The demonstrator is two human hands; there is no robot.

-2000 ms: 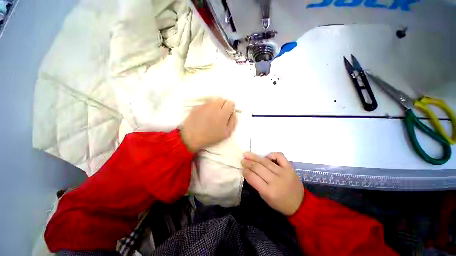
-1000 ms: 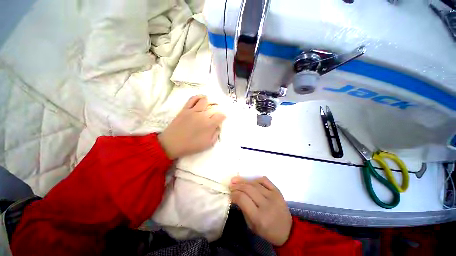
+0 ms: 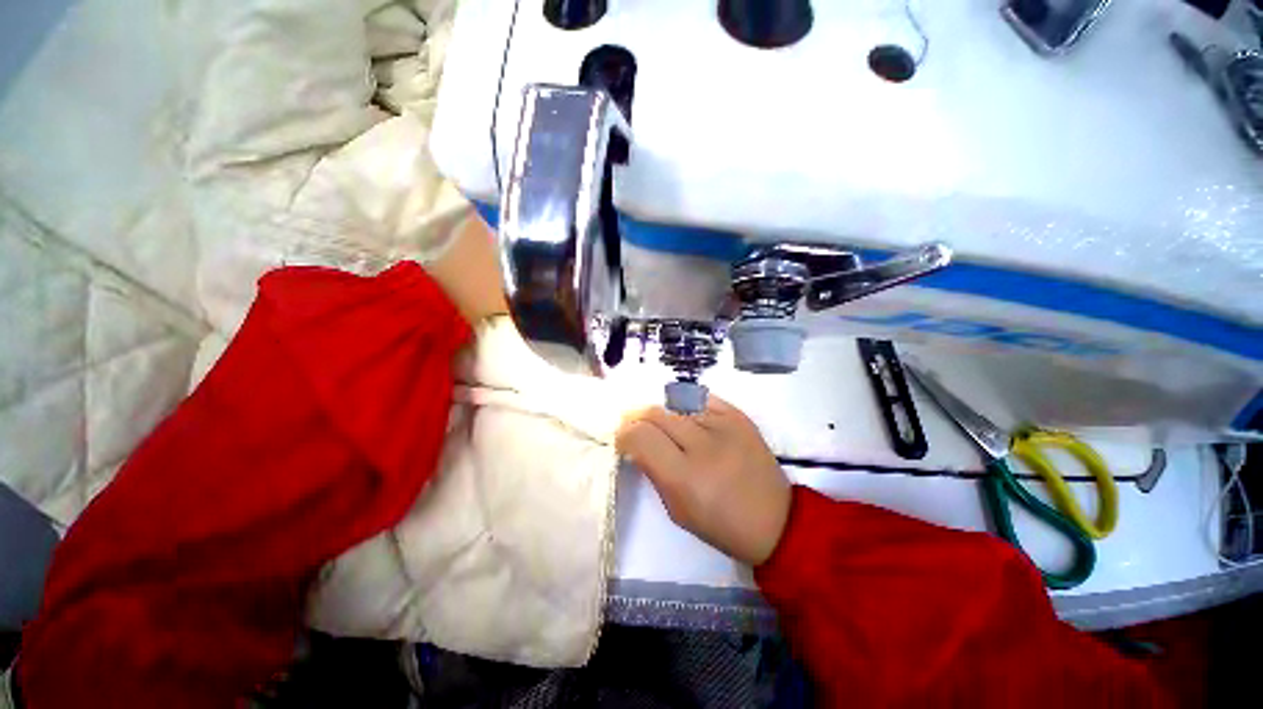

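Note:
The cream quilted jacket shell (image 3: 513, 540) lies over the left of the table, with its toothed zip edge (image 3: 607, 554) running down towards the table's front. The white sewing machine head (image 3: 859, 125) stands over the cloth at the lit sewing spot; the needle and presser foot are hidden. My left hand (image 3: 478, 274) is on the cloth left of the machine head, mostly hidden behind the metal cover, so its fingers cannot be seen. My right hand (image 3: 713, 474) has its fingertips on the cloth's right edge, just below the tension knobs, gripping the edge.
Black thread snips (image 3: 893, 402) lie right of my right hand. Fabric scissors with one yellow and one green handle (image 3: 1039, 485) lie beside them. A ruler strip (image 3: 693, 609) runs along the table's front edge. More cream cloth is heaped behind, at the upper left.
The view has shifted, and the machine head covers more of it. My hands and the cloth have moved closer to the sewing spot. My left hand has gone behind the metal cover.

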